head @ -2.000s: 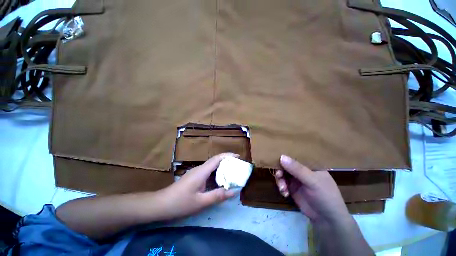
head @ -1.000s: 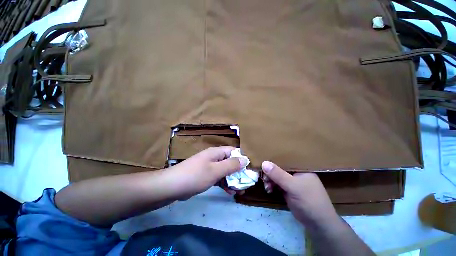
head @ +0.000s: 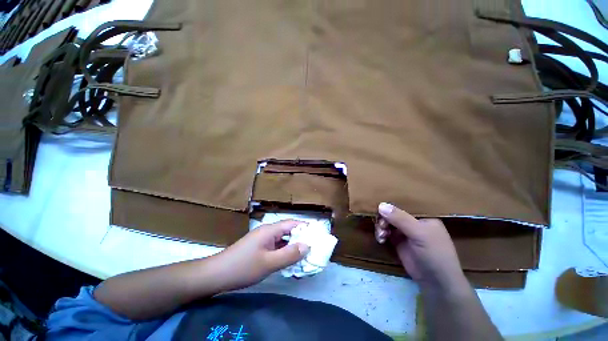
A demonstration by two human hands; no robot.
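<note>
A large flat brown bag body panel (head: 400, 146) lies over further brown layers, with a vertical seam near its middle. Its near edge has a rectangular notch (head: 300, 188) with small white bits at the two upper corners. My left hand (head: 270, 246) holds a loose bundle of white pieces (head: 313, 248) just below the notch. My right hand (head: 417, 236) is at the panel's near edge, right of the notch, thumb and fingertips pinched on the edge.
Looped brown handles (head: 83, 86) lie at the left and more handles (head: 577, 93) at the right. An amber bottle (head: 583, 292) is at the lower right. Stacked brown pieces (head: 15, 113) are at the far left. A crinkled clear bundle (head: 142, 44) lies by the left handle.
The view has shifted, so the panel's left part shows further right. My left hand with the white bundle has moved a little lower, clear of the notch. My right hand stays at the near edge.
</note>
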